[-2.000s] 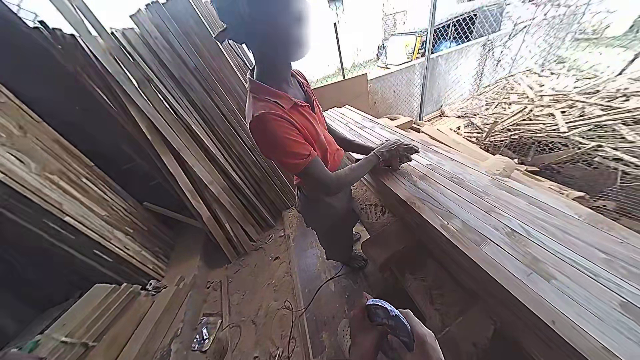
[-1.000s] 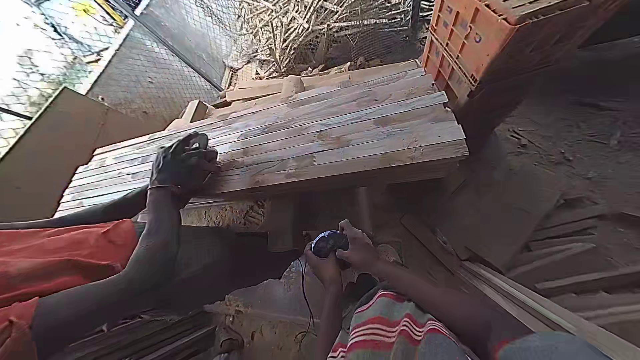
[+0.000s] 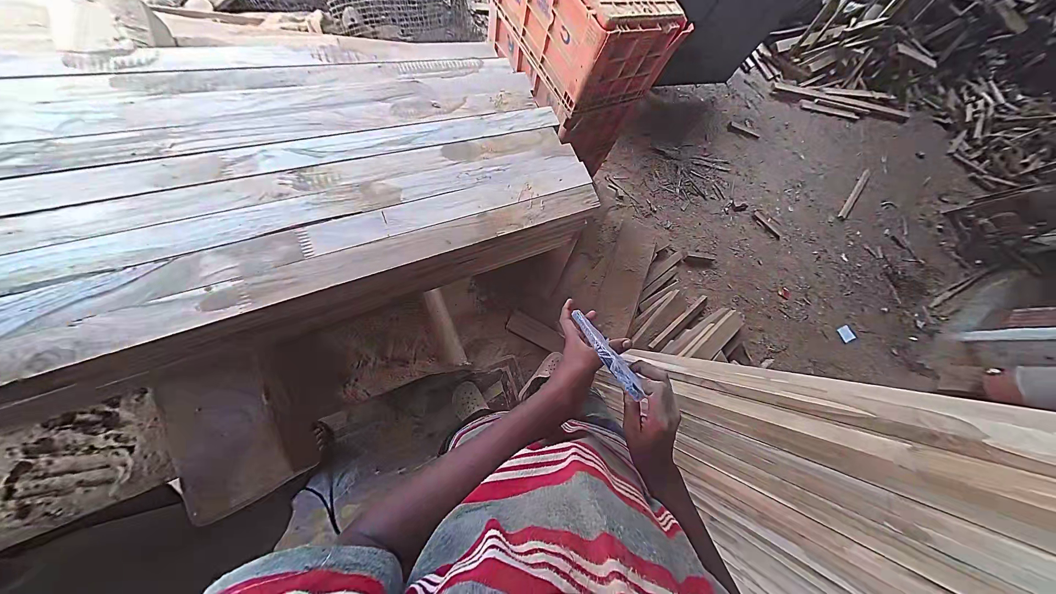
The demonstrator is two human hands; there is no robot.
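My left hand (image 3: pixel 580 351) and my right hand (image 3: pixel 654 406) are close together in front of my striped shirt. Between them is a thin, flat bluish object (image 3: pixel 609 355), seen nearly edge-on; its kind cannot be told. The fingers of both hands are on it, the left at its upper side and the right around its lower end. To the left of my hands lies a stack of long wooden boards (image 3: pixel 346 194), side by side. More long wooden strips (image 3: pixel 825 429) spread out just right of my right hand.
Orange plastic crates (image 3: pixel 569 58) stand past the stack's far end. Short wood offcuts (image 3: pixel 689 318) lie beyond my hands. A heap of scrap wood (image 3: pixel 982 107) covers the ground at the upper right. A dark cord (image 3: pixel 330 495) hangs at lower left.
The view has swung far to the right, and the person in the red shirt is out of it. A dark rounded object showed in my hands earlier; a thin bluish one shows now.
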